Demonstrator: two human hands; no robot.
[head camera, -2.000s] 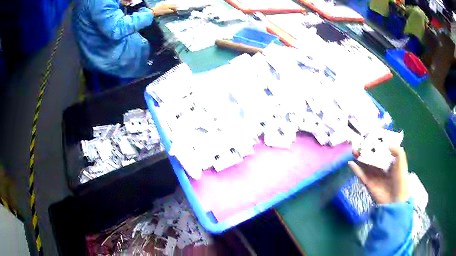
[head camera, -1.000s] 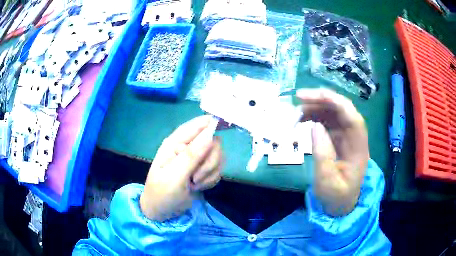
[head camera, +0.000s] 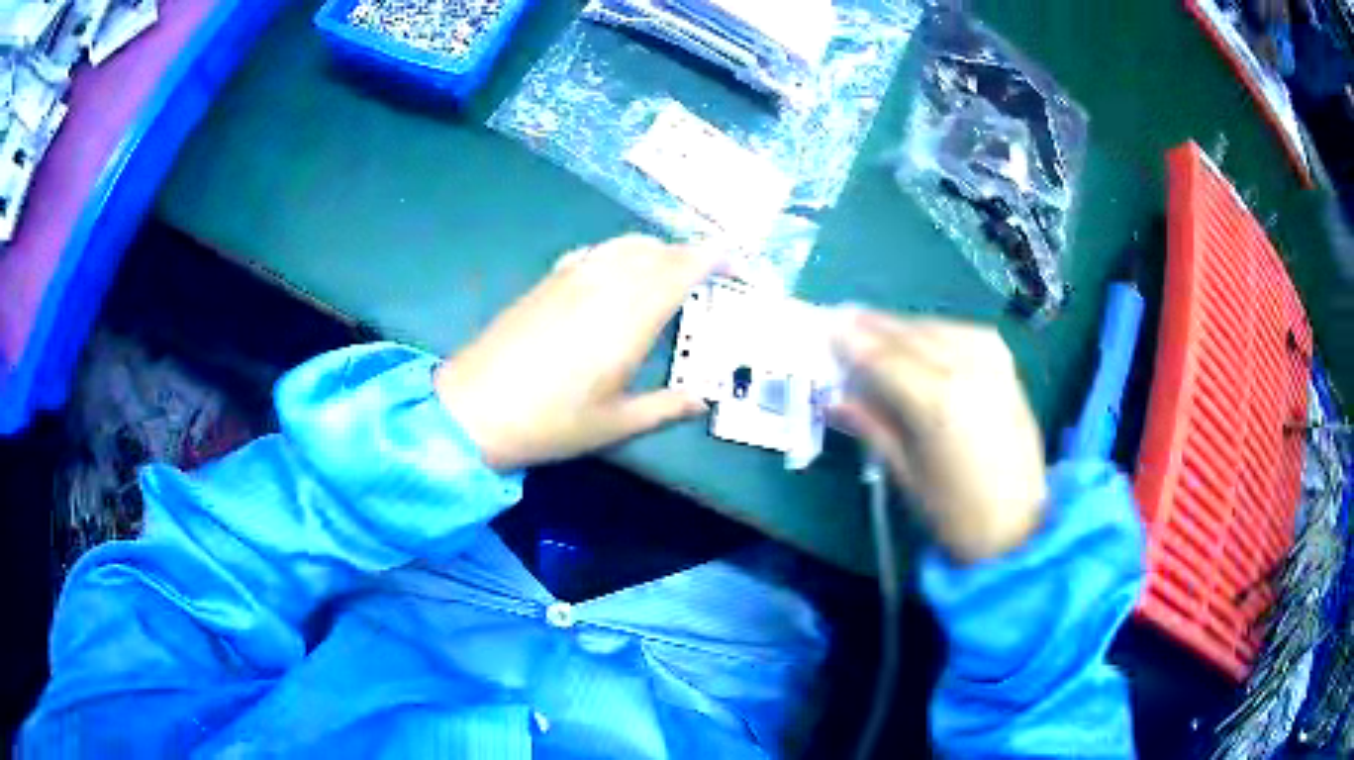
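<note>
A white housing (head camera: 760, 364) with small holes along its edge and a small dark part inside is held low over the bench's front edge. My left hand (head camera: 587, 356) grips its left side between thumb and fingers. My right hand (head camera: 943, 408) is at its right side, blurred, with bent fingers touching it; its fingertips are partly hidden. A grey-white cable (head camera: 885, 594) hangs down below my right hand. A white flat plate (head camera: 710, 171) lies on plastic film just beyond the housing.
Blue screw bin (head camera: 431, 37) at the top left. Blue-rimmed tote (head camera: 112, 193) at the far left. White stack (head camera: 743, 37) on clear film at the top. Bag of black parts (head camera: 998, 164), blue screwdriver (head camera: 1106, 371) and orange slotted tray (head camera: 1225, 431) at the right.
The view has shifted and turned. Both hands have come together at the white housing; my left hand now grips its left side. The white plate now lies on the film, and a cable shows below my right hand.
</note>
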